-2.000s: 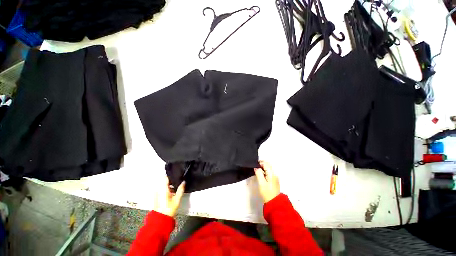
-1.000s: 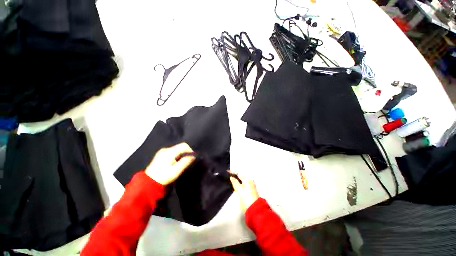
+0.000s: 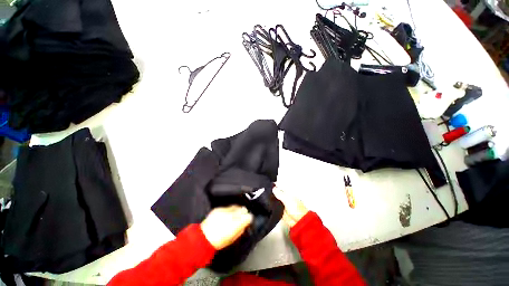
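Note:
A black pair of shorts [image 3: 243, 146] lies bunched on the white table in front of me, its waist opening turned towards me. A small white label [image 3: 255, 194] shows inside the opening. My left hand [image 3: 227, 224] is at the near left of the opening, on the cloth, its fingertips partly hidden in the folds. My right hand [image 3: 288, 205] holds the right edge of the opening, its fingertips partly hidden by the cloth and slightly blurred.
A single black hanger [image 3: 202, 81] lies beyond the shorts, with bunched hangers [image 3: 277, 61] right of it. Finished black shorts [image 3: 357, 120] and orange snips [image 3: 349, 192] lie at right. A folded stack [image 3: 64, 201] and larger pile [image 3: 67, 67] are at left. Thread spools [image 3: 456, 134] are at far right.
The shorts have gone from flat to bunched, with the waist opened and the label showing. My hands have moved from the lower edge to the opening. The view has shifted.

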